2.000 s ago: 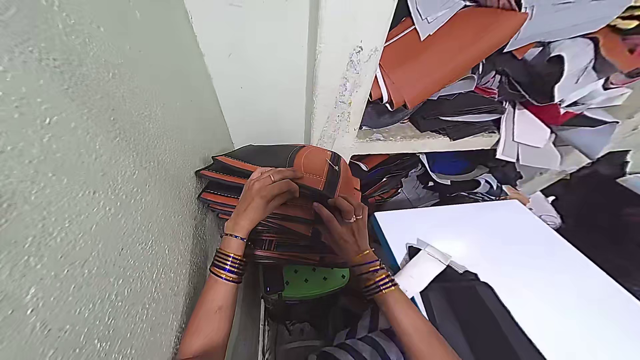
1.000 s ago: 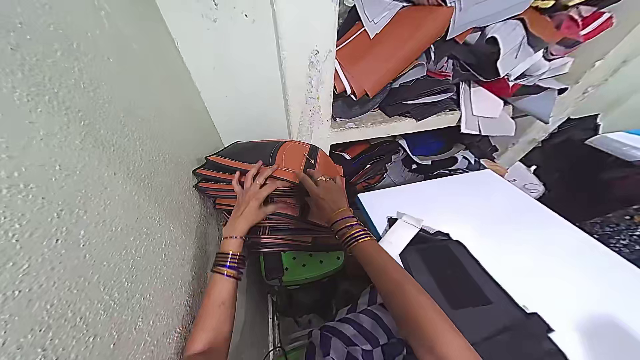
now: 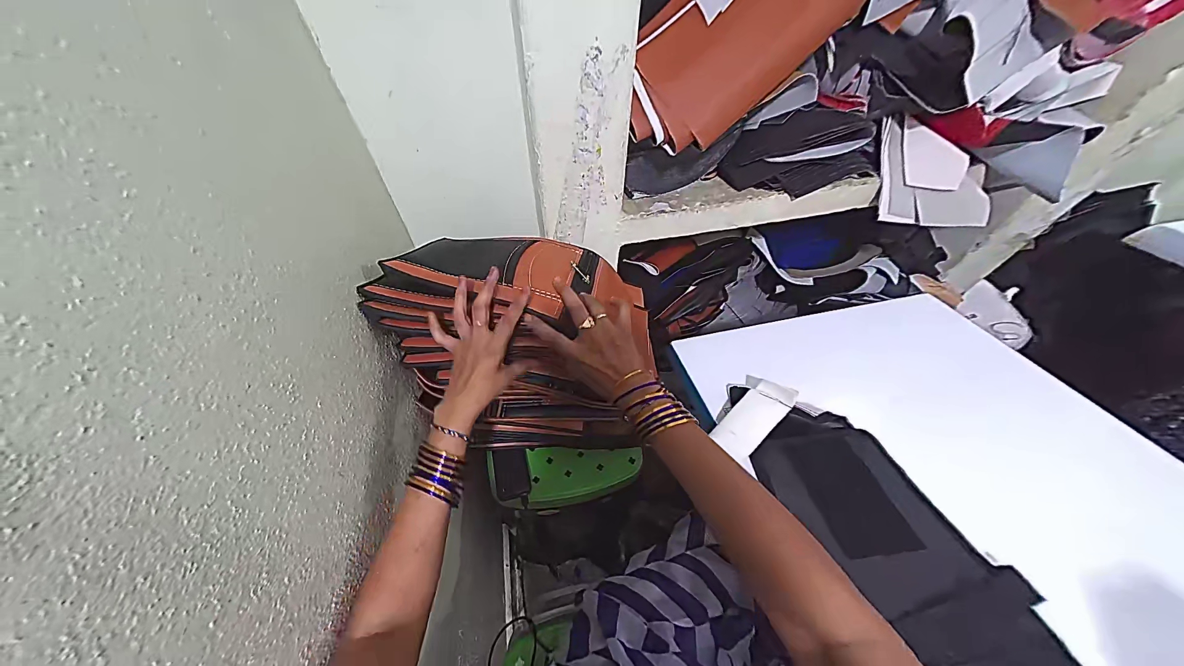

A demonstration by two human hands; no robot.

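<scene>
A tall stack of black and orange stitched panels (image 3: 555,268), leather-like, stands against the textured wall. The top panel bears a small metallic mark near its right end. My left hand (image 3: 481,356) lies with spread fingers on the near side of the stack. My right hand (image 3: 597,342), with a ring, rests against the stack's right part, fingers spread and partly bent. Neither hand is closed around a panel. Bangles circle both wrists. Beneath the stack is a green surface with black diamond shapes (image 3: 583,472).
A white-topped table (image 3: 925,379) at the right bears black fabric pieces (image 3: 851,499). Behind, a shelf (image 3: 749,208) holds orange sheets (image 3: 740,65) and piled scraps. The rough wall (image 3: 185,324) rises close on the left. Striped cloth (image 3: 657,592) lies below.
My left hand's fingers, bent at the stack two seconds ago, are now spread upward on its near side. The view has shifted, showing more of the white table.
</scene>
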